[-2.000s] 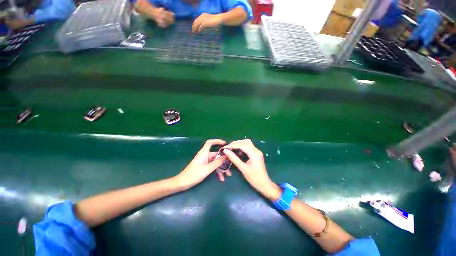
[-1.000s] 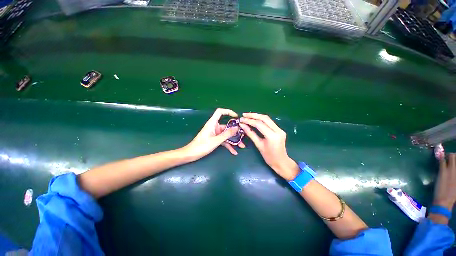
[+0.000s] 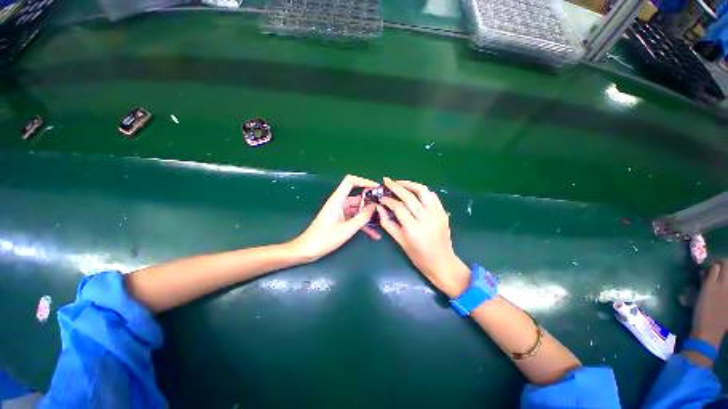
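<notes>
A small smartwatch case assembly (image 3: 375,194), dark inside with a pinkish rim, is held above the glossy green worktop (image 3: 263,359). My left hand (image 3: 329,224) grips it from the left, thumb on its near side. My right hand (image 3: 421,228) covers its right side, with fingertips on its upper face and near edge. The fingers hide much of it, and any small part between the fingertips cannot be told. A blue strap (image 3: 474,291) is round my right wrist.
Three similar units, one of them here (image 3: 257,132), lie on the conveyor belt (image 3: 343,104) beyond my hands. A white and purple tube (image 3: 643,329) lies at right by another worker's hand (image 3: 710,307). Clear trays (image 3: 523,30) stand at the far edge; a metal bar (image 3: 694,217) juts in at right.
The view has tilted down since the first frame. The belt units have shifted slightly left since the second. My right fingers have closed further over the unit. The neighbouring worker's hand has come into view at right.
</notes>
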